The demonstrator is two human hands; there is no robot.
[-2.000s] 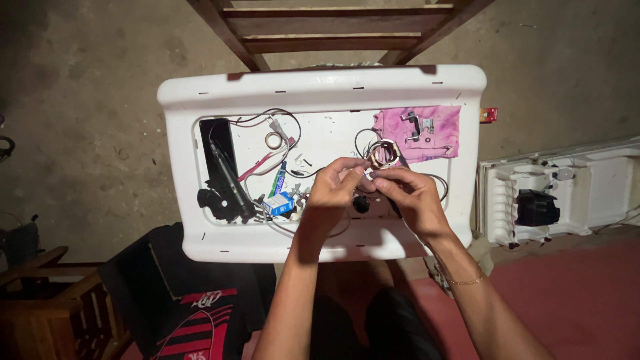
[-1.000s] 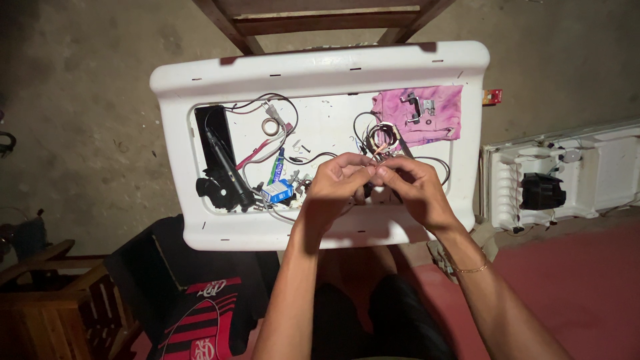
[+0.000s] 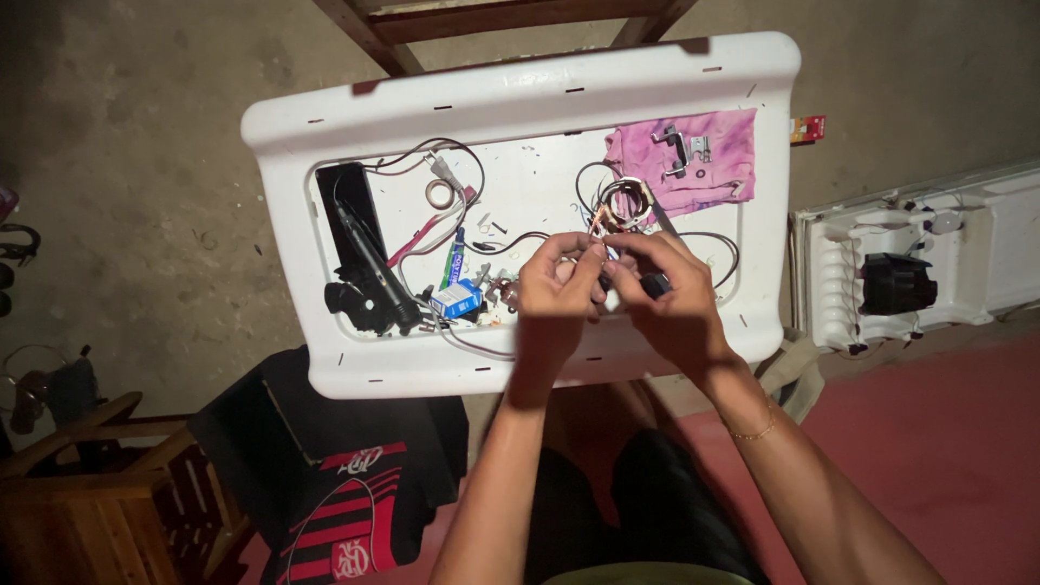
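Note:
Over the white plastic table, my left hand [image 3: 561, 276] and my right hand [image 3: 662, 280] meet, fingertips pinched on thin wires [image 3: 600, 223]. These lead to a round wire-wound coil [image 3: 627, 203], perhaps a motor stator, just beyond the fingers. Black cable loops around the coil and right hand. A pink cloth [image 3: 707, 158] lies behind the coil, with a metal bracket [image 3: 673, 152] and small metal parts on it. The palms and the exact joint between the wires are partly hidden by the fingers.
At the table's left are a soldering iron or similar black tool [image 3: 374, 268], a black flat panel [image 3: 351, 203], a tape roll [image 3: 439, 194], a plug [image 3: 441, 168], a blue box [image 3: 457, 299] and a tube [image 3: 453, 260]. A wooden chair [image 3: 520, 24] stands behind the white table [image 3: 520, 73].
Both hands stay together at the wires, with small shifts of the fingers. The coil and the things on the table look to be in the same places.

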